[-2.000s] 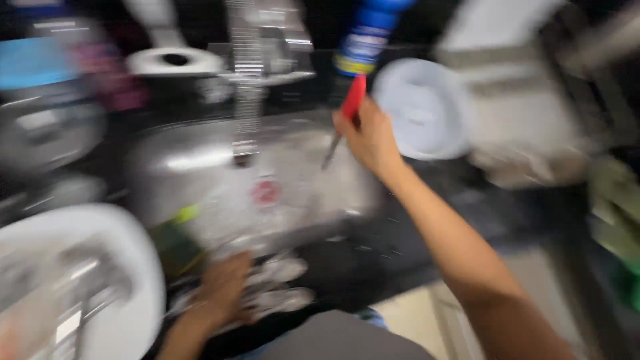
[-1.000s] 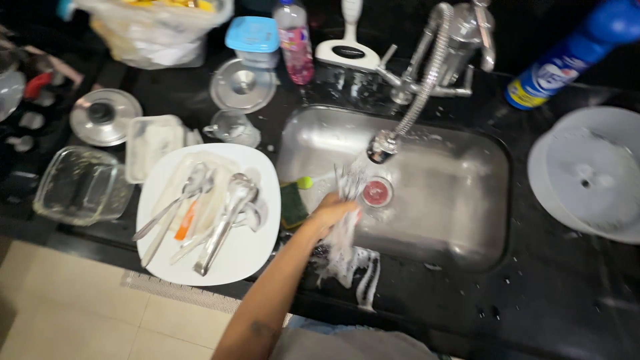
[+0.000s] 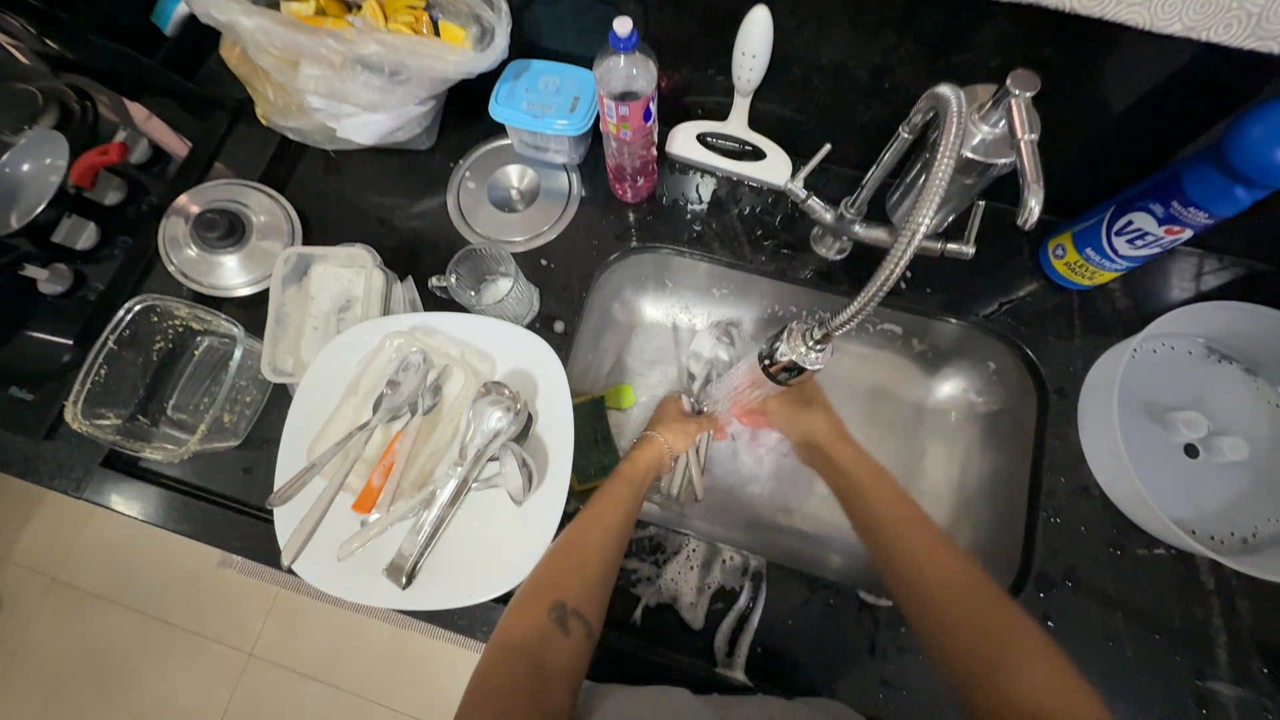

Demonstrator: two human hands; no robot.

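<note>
My left hand (image 3: 678, 430) is closed around a bundle of metal cutlery (image 3: 708, 360) in the left half of the steel sink (image 3: 940, 420). Water sprays from the faucet's spray head (image 3: 795, 352) onto the cutlery. My right hand (image 3: 795, 415) is just right of it, under the spray head, partly hidden by that head and the water; whether it holds anything cannot be told. A green scouring sponge (image 3: 594, 440) lies at the sink's left edge. Left of the sink, a white plate (image 3: 500, 570) bears spoons, metal tongs (image 3: 455, 485) and an orange-handled utensil (image 3: 378, 475).
Behind the plate stand a glass mug (image 3: 492, 284), plastic containers (image 3: 322, 305) and pot lids (image 3: 230, 238). A glass dish (image 3: 165, 380) is at far left. Behind the sink are a pink-liquid bottle (image 3: 628, 120) and the faucet. A blue bottle (image 3: 1150, 215) and white basin (image 3: 1110, 420) stand right.
My right hand, out of view one second ago, is now in the sink beside my left. Two seconds ago it held a red-handled utensil above the sink. The cutlery is now under the spray.
</note>
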